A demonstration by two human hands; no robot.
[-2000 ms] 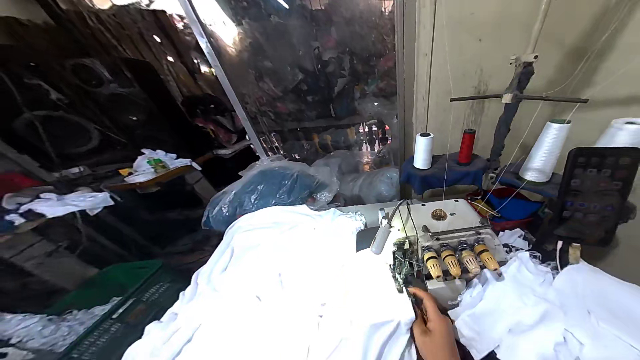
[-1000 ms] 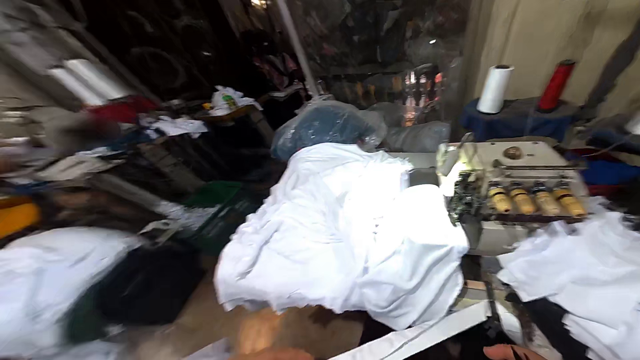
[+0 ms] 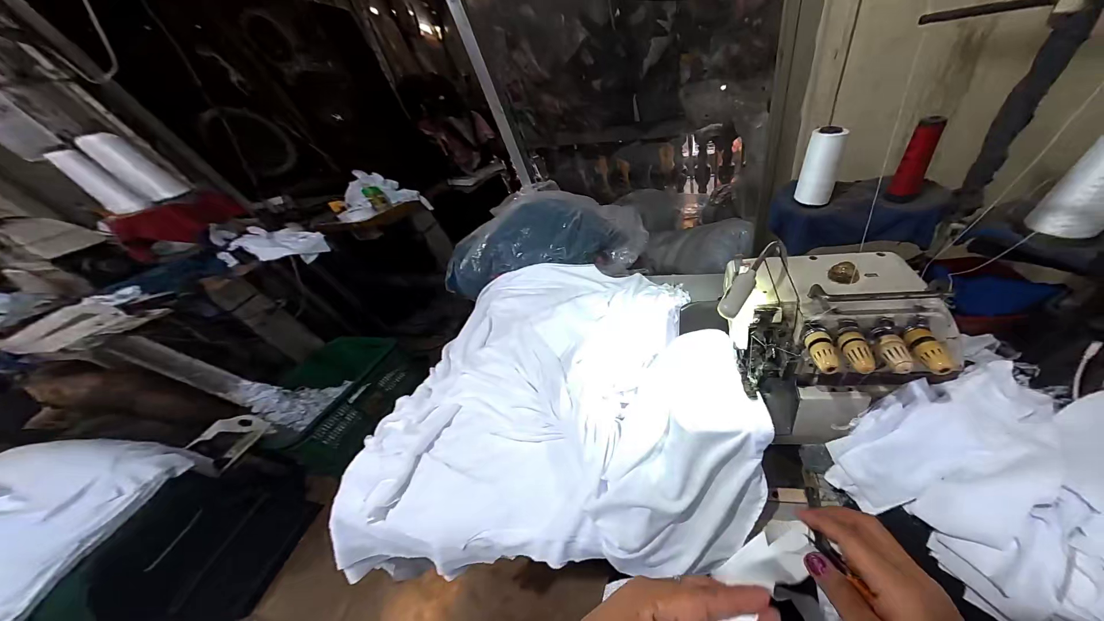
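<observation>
Low in the view, my left hand (image 3: pixel 686 599) lies on a small white fabric piece (image 3: pixel 768 556), its fingers pointing right. My right hand (image 3: pixel 871 561) is just right of it, with a dark tool with orange on it (image 3: pixel 841 565), perhaps thread snips, in its fingers. Beyond both hands stands an overlock sewing machine (image 3: pixel 871 302) with its lamp lit and several yellow tension dials. A large heap of white fabric (image 3: pixel 535 414) covers the area left of the machine. Cut white pieces (image 3: pixel 966 448) are piled at the right.
A green plastic basket (image 3: pixel 345 423) with white scraps stands at the left. Plastic-wrapped bundles (image 3: pixel 552 233) lie behind the fabric. White (image 3: pixel 821 168) and red (image 3: pixel 918 159) thread cones stand behind the machine. A white sack or cloth (image 3: pixel 69 509) is at lower left.
The right hand has moved from beside the needle area down to the bottom of the view, where the left hand now also shows. The long white strip seen a second ago no longer shows stretched out.
</observation>
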